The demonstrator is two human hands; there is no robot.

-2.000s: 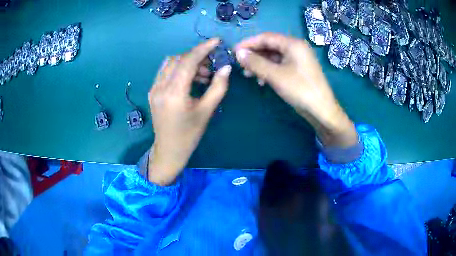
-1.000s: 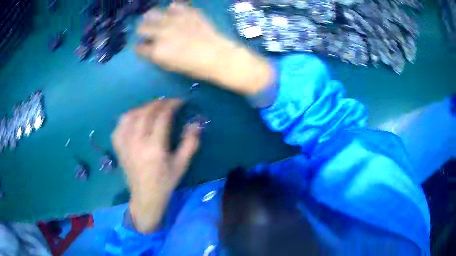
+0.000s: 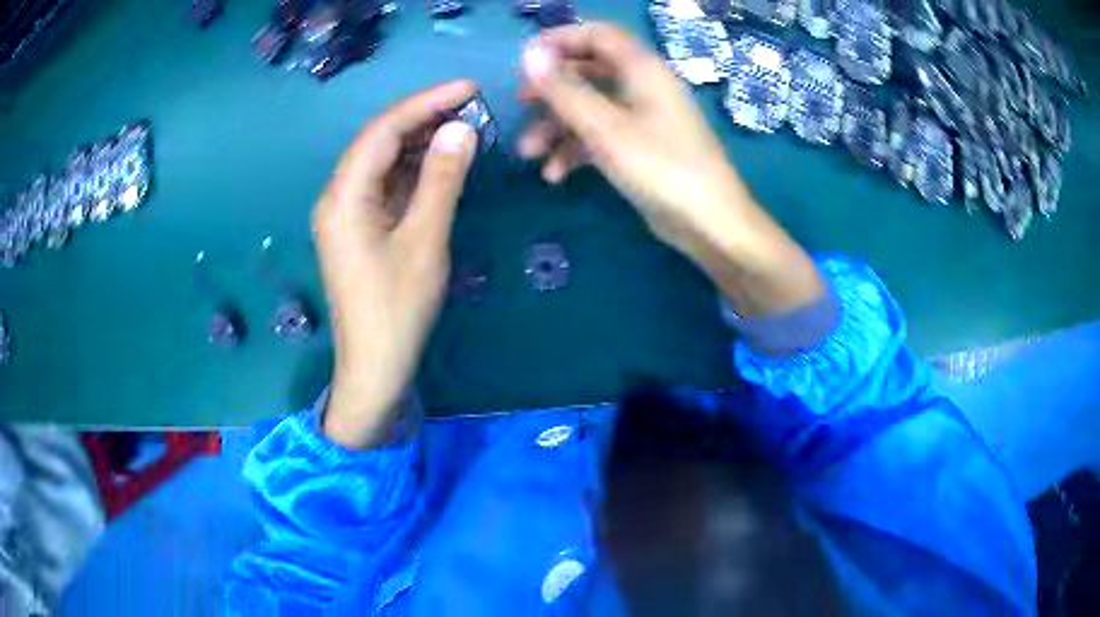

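My left hand (image 3: 392, 241) pinches a small silvery-dark wired module (image 3: 478, 118) between thumb and fingertips above the mat. My right hand (image 3: 639, 145) is just to its right, blurred, with thumb and fingers close together; whether it holds a thin lead cannot be told. A dark round module (image 3: 546, 266) lies on the mat below my hands, and a fainter reddish-dark one (image 3: 468, 283) lies beside my left wrist. Two more wired modules, one (image 3: 226, 327) and another (image 3: 293, 317), lie left of my left hand with white dots above them.
A large overlapping board pile (image 3: 862, 103) covers the upper right of the green mat (image 3: 676, 331). A stacked board row (image 3: 85, 193) lies at left. A dark module pile (image 3: 323, 34) is at the far edge. A red stool (image 3: 151, 464) and grey cloth show at lower left.
My right hand has come back from the module pile at the far side to beside my left hand. My left hand now holds a module higher up. The camera view has shifted.
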